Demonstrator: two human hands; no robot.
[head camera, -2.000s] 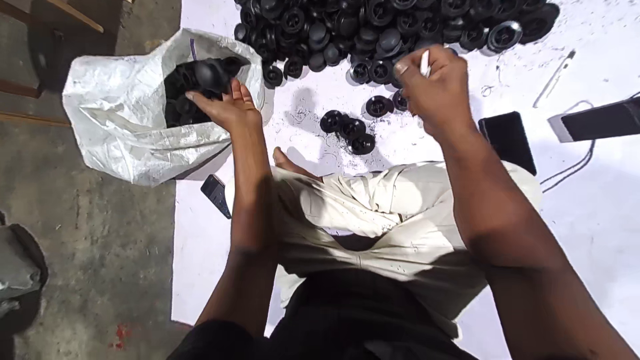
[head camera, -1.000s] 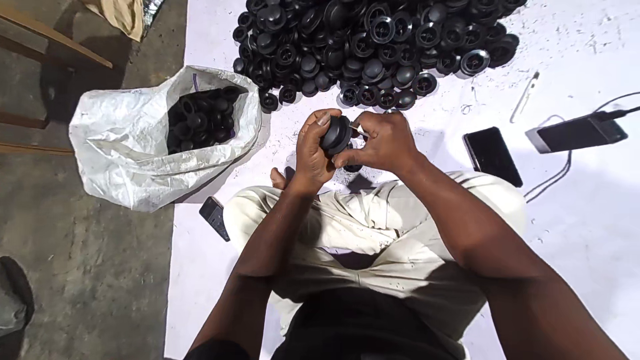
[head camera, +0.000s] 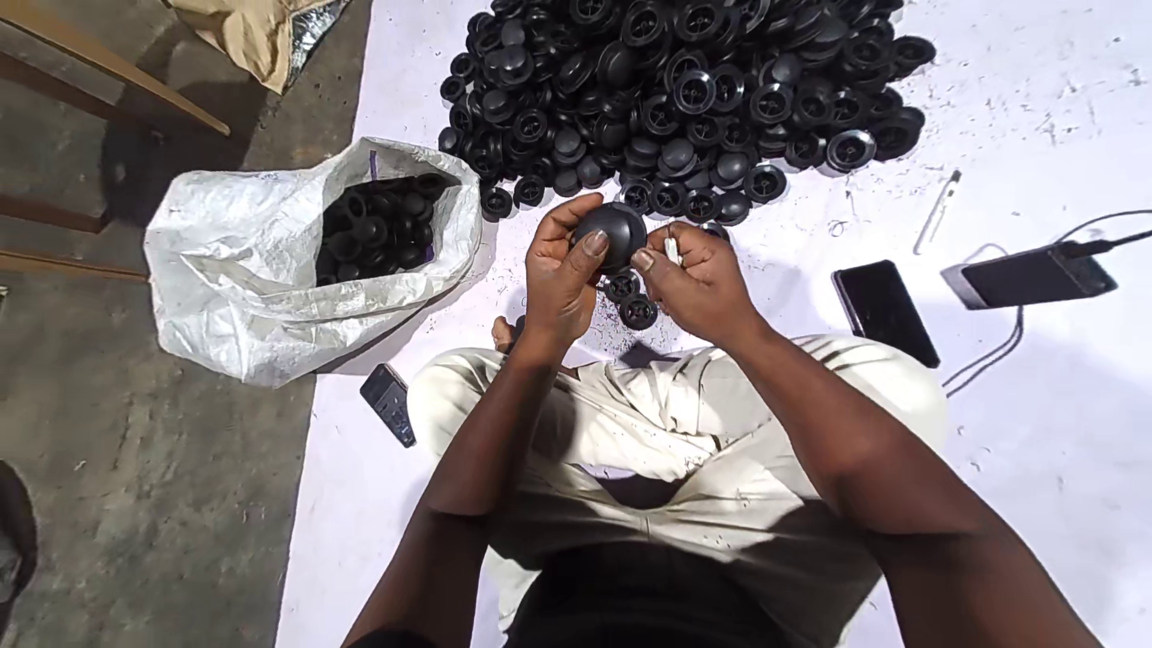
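Observation:
My left hand (head camera: 562, 270) holds a round black plastic cap (head camera: 614, 236) by its rim, domed face up, thumb on top. At the cap's right edge is my right hand (head camera: 697, 283), its fingers closed around a small white tool (head camera: 672, 250); the tool's tip is hidden. A few more black caps (head camera: 638, 311) lie on the white sheet just below the held one. Beyond my hands spreads a large pile of black plastic caps (head camera: 666, 108), some showing spoked undersides. At the left, a white woven sack (head camera: 243, 270) stands open with black caps (head camera: 378, 229) inside.
A black phone (head camera: 886, 312) lies right of my hands, beside a dark device with a cable (head camera: 1035, 276). A thin white pen-like tool (head camera: 938, 211) is farther up. Another phone (head camera: 388, 405) lies by my left knee. Wooden legs (head camera: 117, 63) and brown paper-like material (head camera: 247, 31) are at upper left.
My left hand was at the sack's mouth two seconds ago and is now in front of me with a cap. My right hand has come down from the pile to that cap.

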